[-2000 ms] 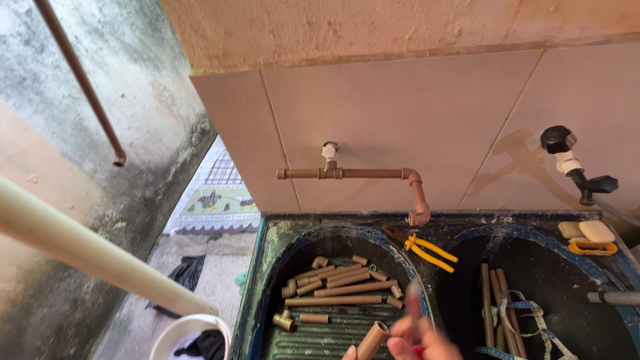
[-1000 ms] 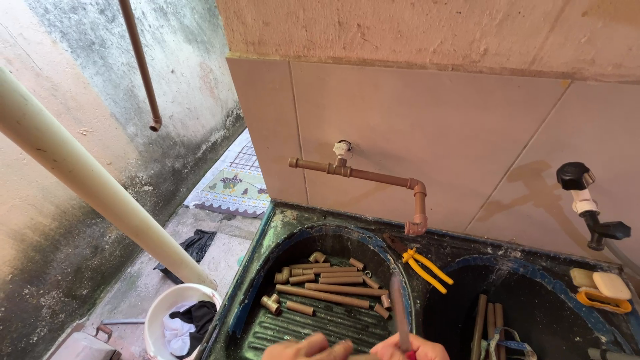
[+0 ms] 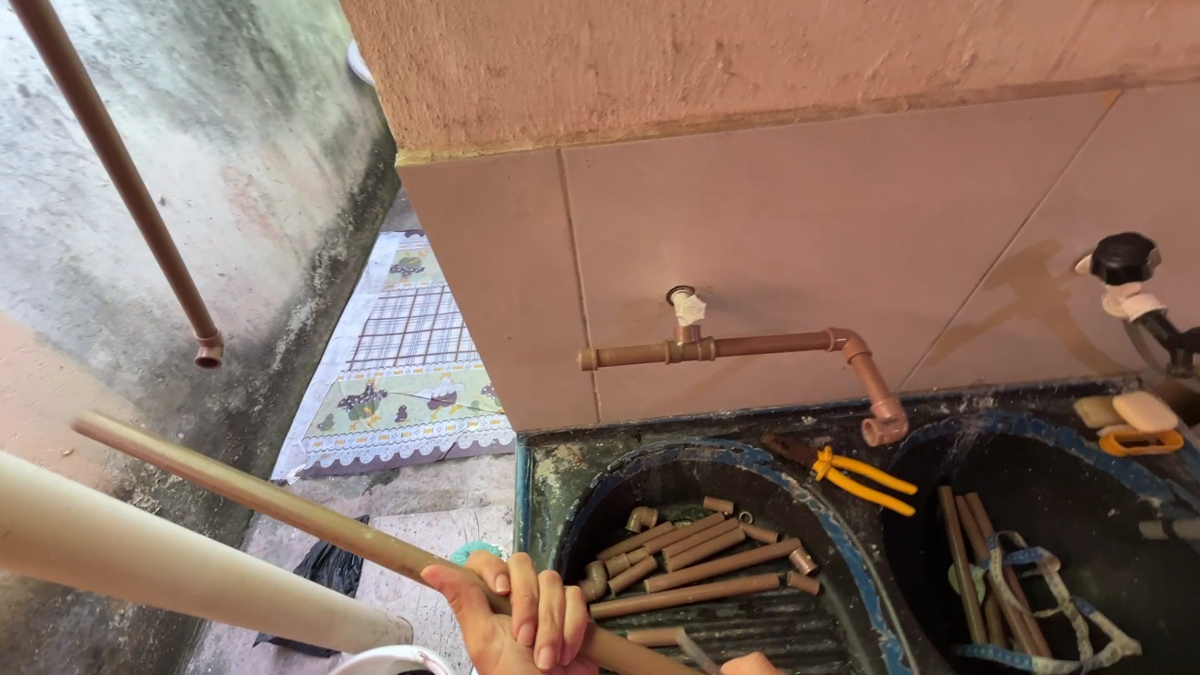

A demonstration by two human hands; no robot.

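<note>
My left hand point(image 3: 525, 614) grips a long brown PVC pipe point(image 3: 309, 516) that slants from the left down to the bottom edge. Only part of my right hand point(image 3: 750, 666) shows at the bottom edge, beside a blurred thin blade point(image 3: 696, 652); its grip is hidden. In the left basin of the dark sink point(image 3: 539, 497) lie several cut brown pipe pieces point(image 3: 712, 592) and elbow fittings point(image 3: 592, 581). Yellow-handled pliers point(image 3: 864, 480) rest on the ledge between the basins. Above, a brown pipe assembly point(image 3: 778, 344) with a tee and elbows is joined to the tiled wall.
The right basin holds pipe lengths point(image 3: 998, 572) and a tape measure point(image 3: 1078, 609). Soap bars point(image 3: 1144, 412) sit at the back right, below a black-handled tap point(image 3: 1125, 260). A thick cream pipe point(image 3: 187, 553) crosses the left side, with a bucket point(image 3: 394, 661) near its foot. Another brown pipe point(image 3: 122, 178) hangs at upper left.
The long brown pipe is now in my left hand, extending to the left; it was not visible in the earlier frames. The blade by my right hand has moved lower in view.
</note>
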